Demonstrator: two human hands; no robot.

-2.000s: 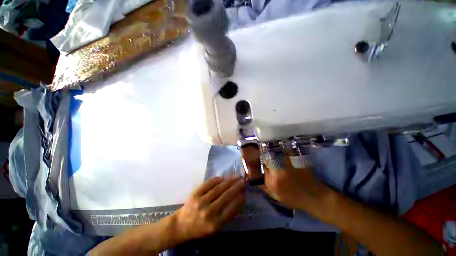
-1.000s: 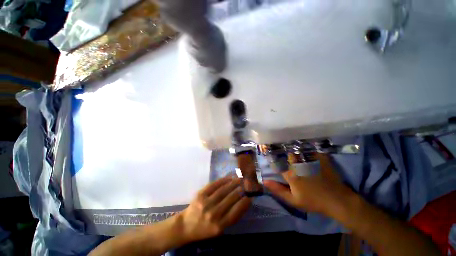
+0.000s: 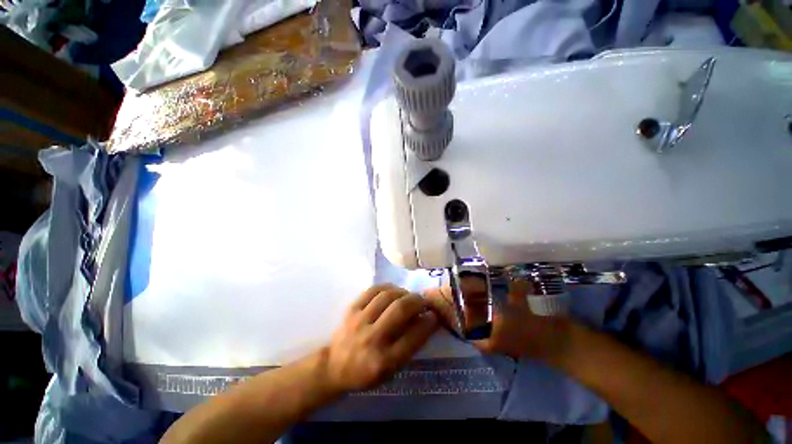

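The blue-grey garment piece lies by the sewing machine head and hangs over the table's front edge. My left hand is just left of the chrome take-up lever guard, fingers curled at the cloth; its fingertips meet those of my right hand. My right hand is partly behind the guard and the ribbed tension knob, bent at the cloth. The needle and presser foot are hidden under the head and hands. Whether either hand pinches the cloth cannot be told.
A grey ribbed knob stands on the machine head. Pale cloth strips hang at the table's left edge. A shiny brown packet lies behind, with white scraps on it. Blue-grey cloth is heaped behind the machine. Something red is at lower right.
The view has shifted, showing more cloth behind the machine. My left fingers, flatter before, are now curled. My right hand has moved in toward the left, and the fingertips now meet near the guard.
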